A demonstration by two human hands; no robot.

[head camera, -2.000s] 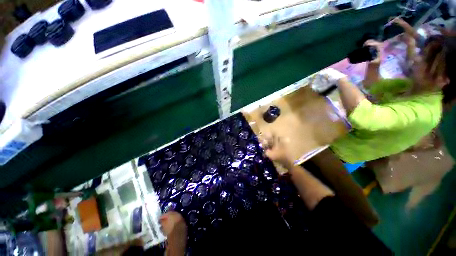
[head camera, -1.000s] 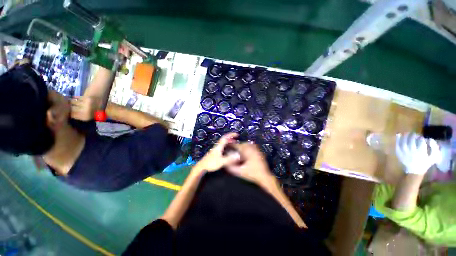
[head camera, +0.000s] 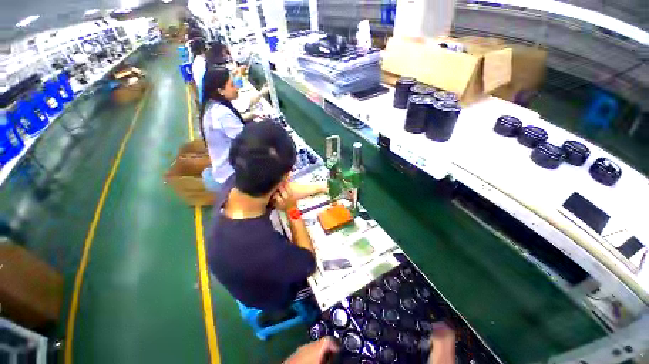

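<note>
The black blister tray (head camera: pixel 398 313) lies at the bottom of the view, with rows of glossy round black parts in its pockets. My left hand (head camera: pixel 314 351) is at the bottom edge, over the tray's near left corner, cut off by the frame. My right hand (head camera: pixel 442 344) is over the tray's right part, blurred and also cut off. The fingers of both hands are not clear, and I cannot tell if either holds a part.
A seated person in a dark shirt (head camera: pixel 260 242) is at the left, beside an orange block (head camera: pixel 335 217) and a green press (head camera: pixel 345 178). The green belt (head camera: pixel 427 242) runs beside the bench. The white shelf (head camera: pixel 491 163) carries black cylinders (head camera: pixel 442 119), short round units (head camera: pixel 548 155) and an open carton (head camera: pixel 441 67).
The view has swung left and up along the line. My hands, together over the tray's near edge a second ago, are now apart at the bottom edge.
</note>
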